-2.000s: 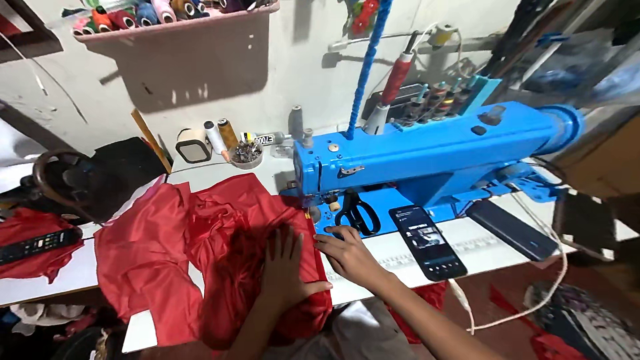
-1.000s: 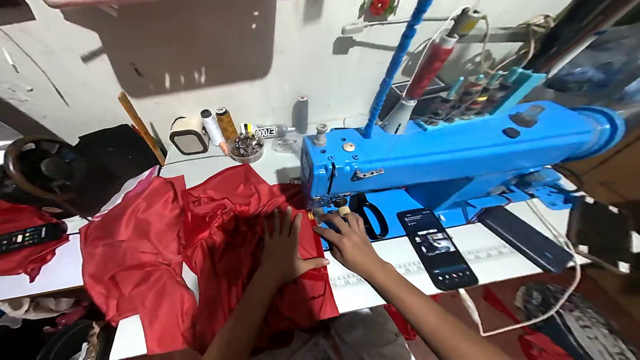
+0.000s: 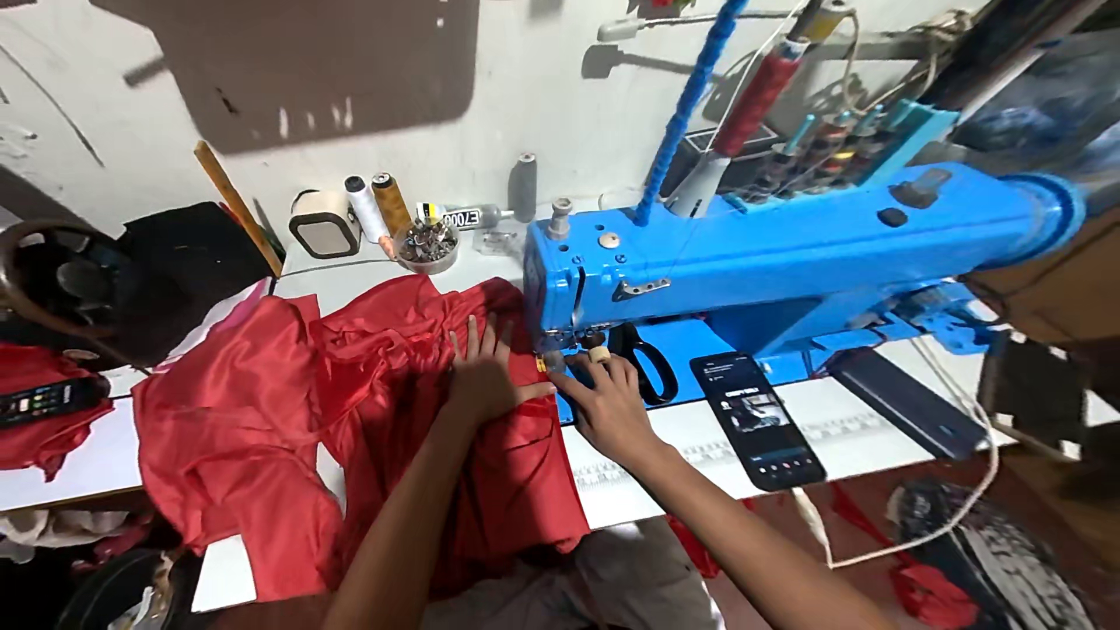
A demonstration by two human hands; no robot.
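Red satiny fabric (image 3: 394,385) lies bunched and spread left of a blue sewing machine (image 3: 787,245), its right edge running by the needle area. My left hand (image 3: 486,376) rests flat on the fabric with fingers apart. Close to the presser foot, my right hand (image 3: 608,402) has its fingers bent at the fabric's edge; whether they pinch anything is hidden. A pale ring-like piece (image 3: 599,354) shows at its fingertips. Just right of them a black loop (image 3: 652,372) lies on the machine bed.
A smartphone (image 3: 759,422) and a dark power bank (image 3: 907,402) with a white cable (image 3: 984,472) lie on the right. Behind the fabric stand thread spools (image 3: 391,203), a small pin dish (image 3: 427,245) and a glue tube (image 3: 472,217). A remote control (image 3: 48,401) lies far left.
My right hand's fingers have shifted toward the needle area. The left hand stays spread on the red fabric. The view has moved closer to the machine.
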